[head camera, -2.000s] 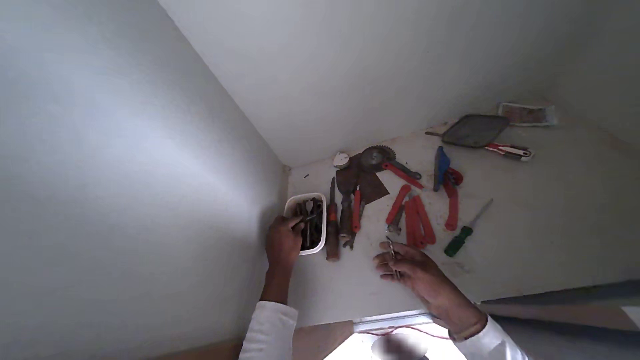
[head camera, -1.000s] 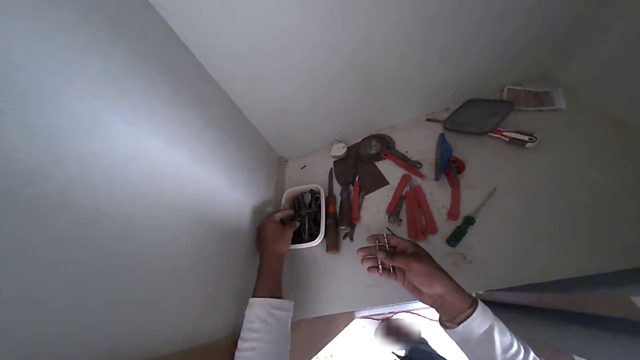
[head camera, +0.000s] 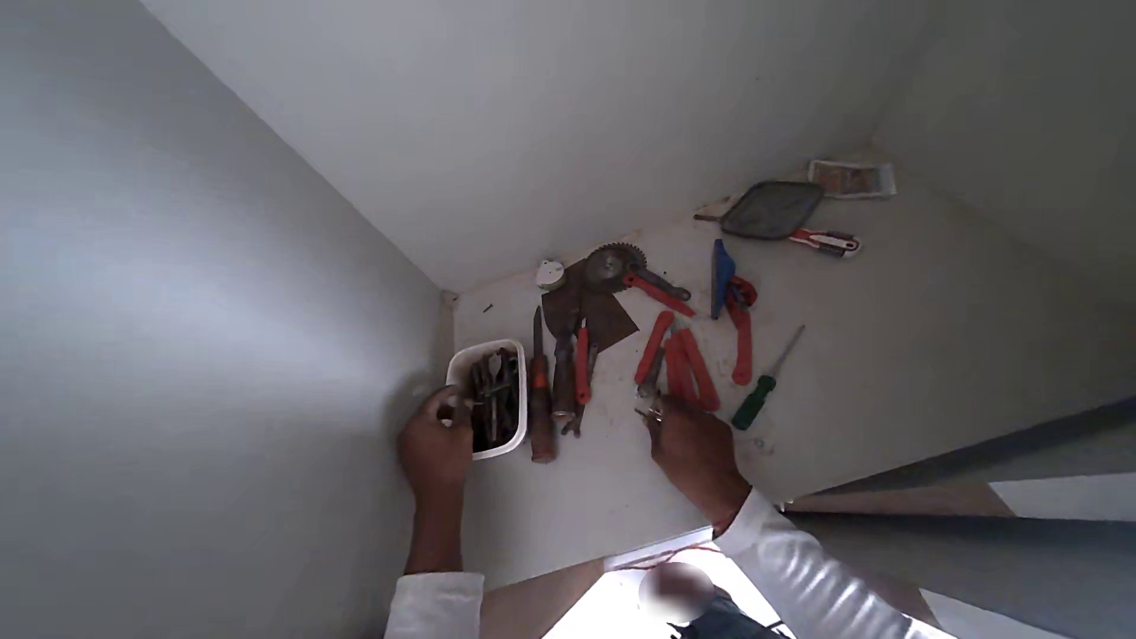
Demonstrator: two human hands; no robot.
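My left hand (head camera: 437, 439) is at the left rim of a white plastic tub (head camera: 522, 413), its fingertips just inside; whether they grip something is unclear. Dark metal bits or small tools (head camera: 497, 390) fill the tub. My right hand (head camera: 697, 453) is closed around small metal pieces (head camera: 654, 413), close below red-handled pliers (head camera: 679, 364). Between the hands lie a chisel or file with a wooden handle (head camera: 541, 408), another wooden-handled tool (head camera: 564, 373) and a thin red-handled tool (head camera: 583, 364). A green-handled screwdriver (head camera: 754, 404) lies right of my right hand.
Behind the tools lie a circular saw blade (head camera: 612, 266), brown sandpaper (head camera: 612, 324) and a white round object (head camera: 550, 274). Farther right are a blue-and-red tool (head camera: 723, 275), a grey flat paddle-like object (head camera: 772, 210), a red-and-white cutter (head camera: 827, 241) and a packet (head camera: 852, 179). Walls rise behind and left.
My right hand, earlier palm up with thin metal pieces between its fingers, has turned over and closed around them near the pliers. My left hand stays at the tub.
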